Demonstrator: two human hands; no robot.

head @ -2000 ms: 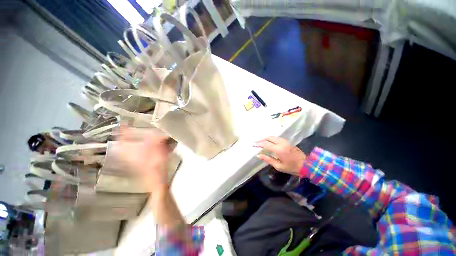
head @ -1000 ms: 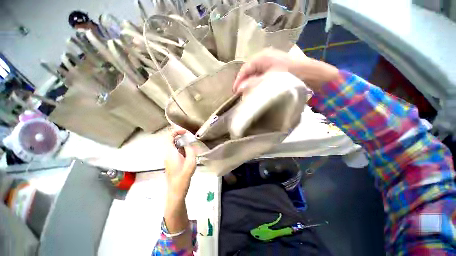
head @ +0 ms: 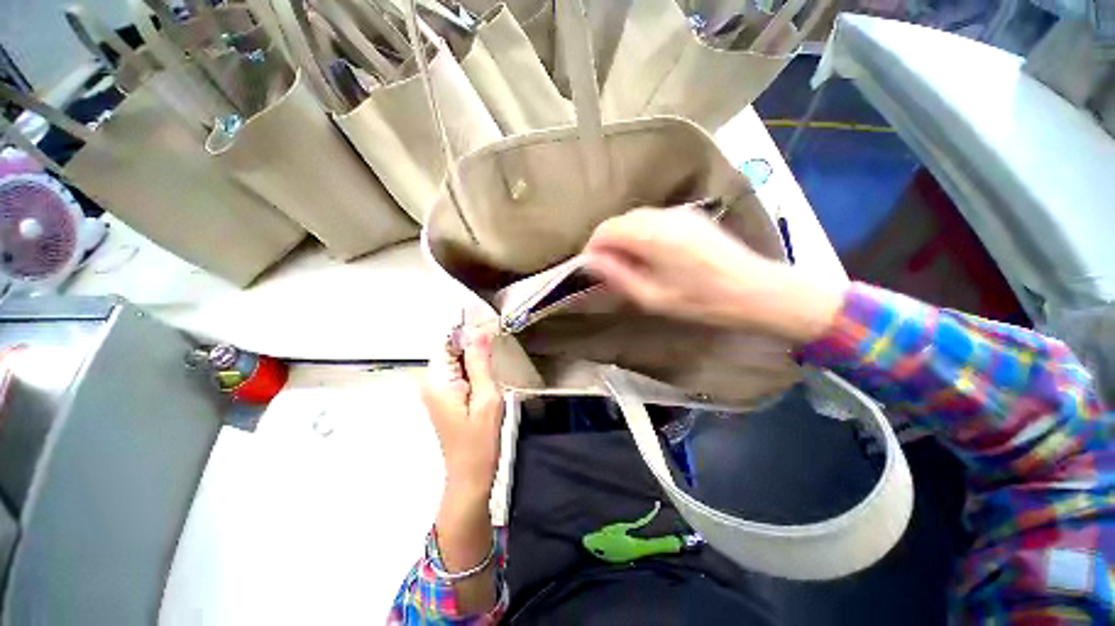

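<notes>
A beige tote bag [head: 587, 159] lies open in front of me, its mouth facing up. One handle [head: 795, 544] hangs over my lap and the other stands up at the back. My left hand [head: 468, 397] pinches the bag's left edge by a small metal piece. My right hand [head: 697, 269] is at the zip pocket [head: 544, 294] inside the opening, its fingers closed on the pocket's edge; the fingertips are blurred. A metal zip end shows near my left fingers. The green hand tool [head: 636, 542] lies on my dark-aproned lap.
Several beige tote bags [head: 177, 171] stand in a row behind. A red canister [head: 259, 378] with a metal nozzle lies by the grey cabinet [head: 92, 452] at left. A pink and white fan [head: 34, 226] stands at far left. Another white-covered table [head: 966, 122] is at the right.
The bag now faces up more squarely, and its near handle has dropped over my lap. My right hand has moved from the bag's far rim down to the inner pocket. My left hand still holds the left edge.
</notes>
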